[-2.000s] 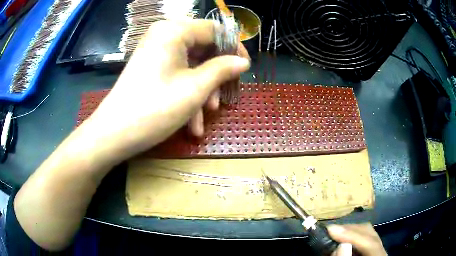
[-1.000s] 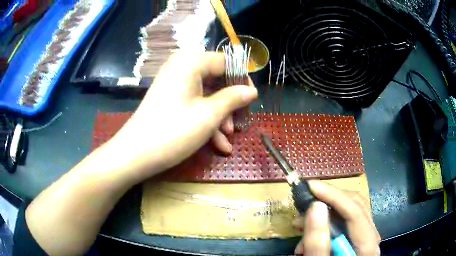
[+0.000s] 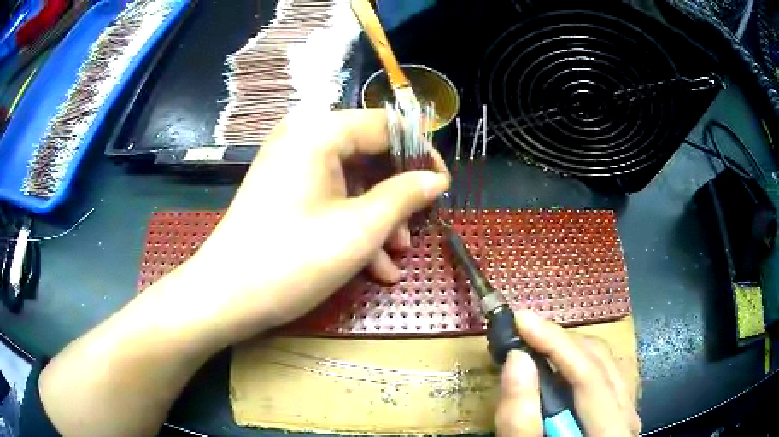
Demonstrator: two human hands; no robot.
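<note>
My left hand is above the left half of the red-brown perforated board. It pinches a bunch of lead wires upright, whitish ends up. My right hand holds the soldering iron like a pen. Its metal tip is at the board, just below and right of the bunch; whether it touches a pad cannot be told. A few leads stand up at the board's back edge. Thin silvery strands lie on the cardboard pad in front. My left hand hides part of the board.
A blue tray and a black tray with leads are at the back left. A metal cup with an orange-handled brush stands behind my left hand. The fan grille is back right, the iron stand with yellow sponge far right.
The iron has moved from over the cardboard up to the board beside the bunch. My left hand still holds the leads. The whole view has shifted, so the board appears lower.
</note>
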